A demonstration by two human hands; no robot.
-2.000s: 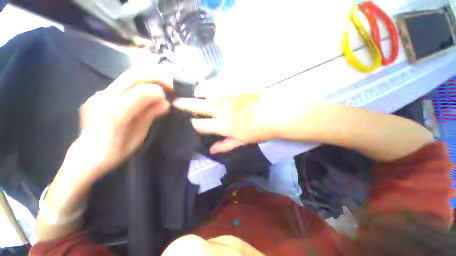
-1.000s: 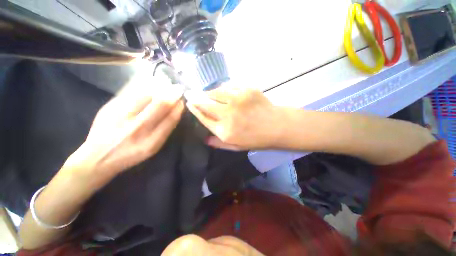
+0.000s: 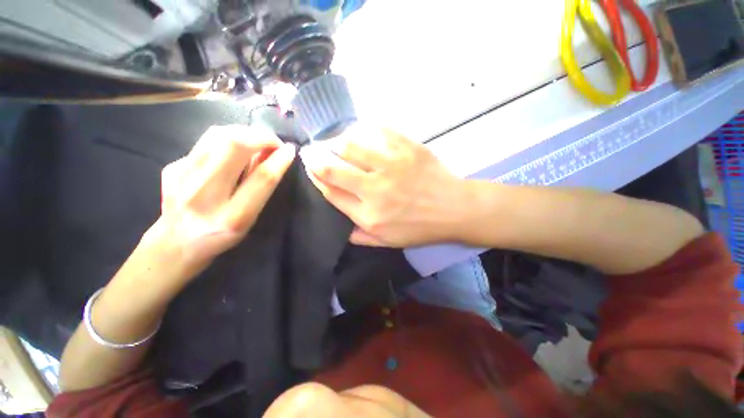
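Note:
A large black garment piece (image 3: pixel 236 302) covers the left of the table and hangs over the lap. My left hand (image 3: pixel 216 184) pinches its edge between thumb and fingers, just below the needle area. My right hand (image 3: pixel 387 188) pinches the same edge right beside it, the fingertips of both hands nearly touching. The presser foot and needle area (image 3: pixel 269 114) is small and partly lost in lamp glare. A ribbed grey-blue knob (image 3: pixel 325 106) sits just above my right fingertips. The bit of cloth between the fingertips is mostly hidden.
The dark sewing machine head (image 3: pixel 98 77) spans the top left. Scissors with yellow and red loops (image 3: pixel 613 49) lie at the upper right beside a dark framed rectangle (image 3: pixel 708 39). A ruler (image 3: pixel 587 147) marks the table's front edge. A blue plastic basket (image 3: pixel 726 180) stands at far right.
Both hands have come close together at the edge below the needle area. Since one second ago, my left hand's fingers have bent more and its wrist has shifted right. The view has shifted slightly.

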